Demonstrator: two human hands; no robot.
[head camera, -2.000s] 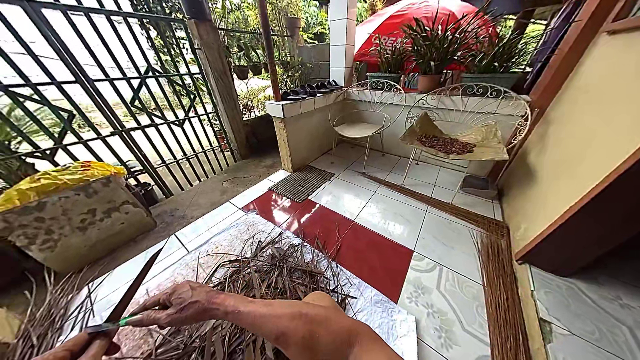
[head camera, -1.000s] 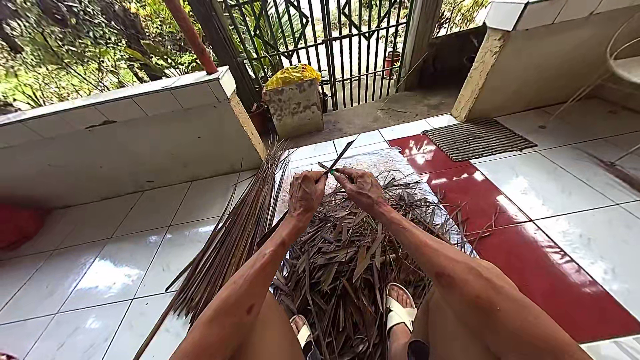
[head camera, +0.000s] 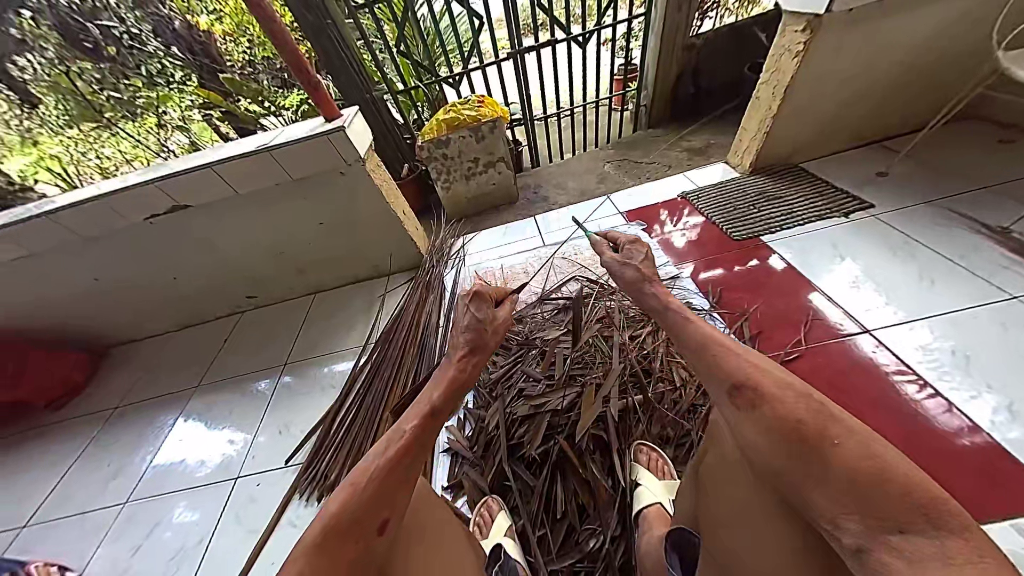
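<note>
My left hand (head camera: 482, 318) is closed on a dried palm leaflet, whose thin dark rib (head camera: 552, 258) slants up and right toward the other hand. My right hand (head camera: 628, 258) grips a small knife by its green handle; the short dark blade (head camera: 580, 226) points up and left, close to the rib's far part. Beneath both hands, a heap of dry brown leaf strips (head camera: 576, 400) covers much of a white sheet (head camera: 640, 234). Left of the heap lies a bundle of long dried palm leaflets (head camera: 384, 376).
My sandalled feet (head camera: 654, 480) stand at the heap's near end. A ribbed doormat (head camera: 776, 200) lies right of the red floor tiles (head camera: 740, 280). Ahead are a block with a yellow plastic cover (head camera: 468, 156) and a metal gate (head camera: 560, 72). A low wall (head camera: 240, 232) runs along the left.
My hands were close together one second ago; now they are apart, the right one farther right with the knife. The view has swung left since the first frame.
</note>
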